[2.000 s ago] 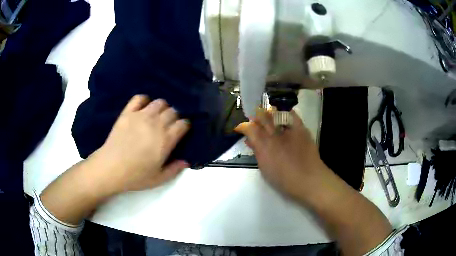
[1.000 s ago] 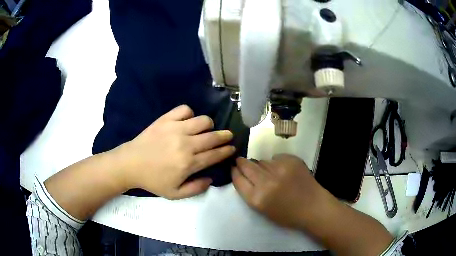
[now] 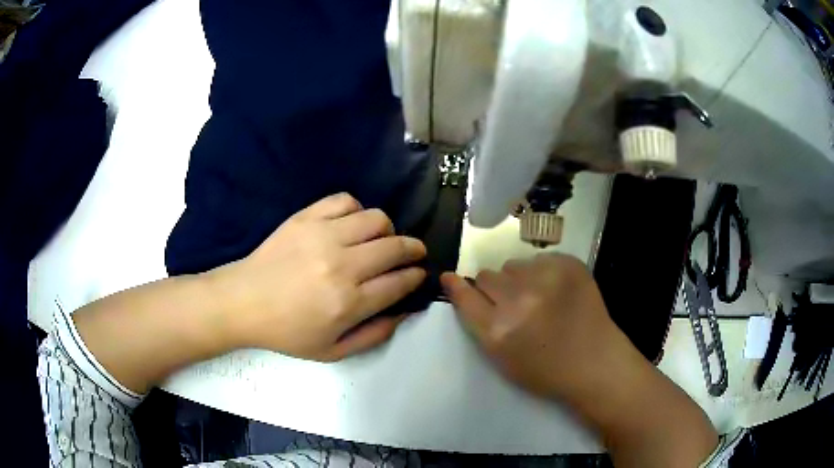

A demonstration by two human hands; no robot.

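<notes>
A dark navy garment piece [image 3: 293, 119] lies on the white table, its right edge under the presser foot [image 3: 452, 168] of the white sewing machine [image 3: 539, 101]. My left hand [image 3: 329, 279] lies flat on the cloth near its front edge, fingers pointing right towards the foot. My right hand [image 3: 535, 320] is just right of the cloth's front corner, fingers bent, with thumb and fingertip at the cloth's edge. The fingertips partly hide the edge, so a firm pinch cannot be made out.
A black smartphone [image 3: 645, 260] lies right of the needle area. Beside it are black-handled scissors [image 3: 729, 242], silver snips [image 3: 706, 338] and a tuft of black strips [image 3: 809, 352]. More navy cloth [image 3: 46, 155] is heaped at the left. The white table [image 3: 366, 398] has a curved front edge.
My left hand moved right along the cloth towards the foot. My right hand came from beside the needle to the cloth's front corner. The machine appears shifted right in view.
</notes>
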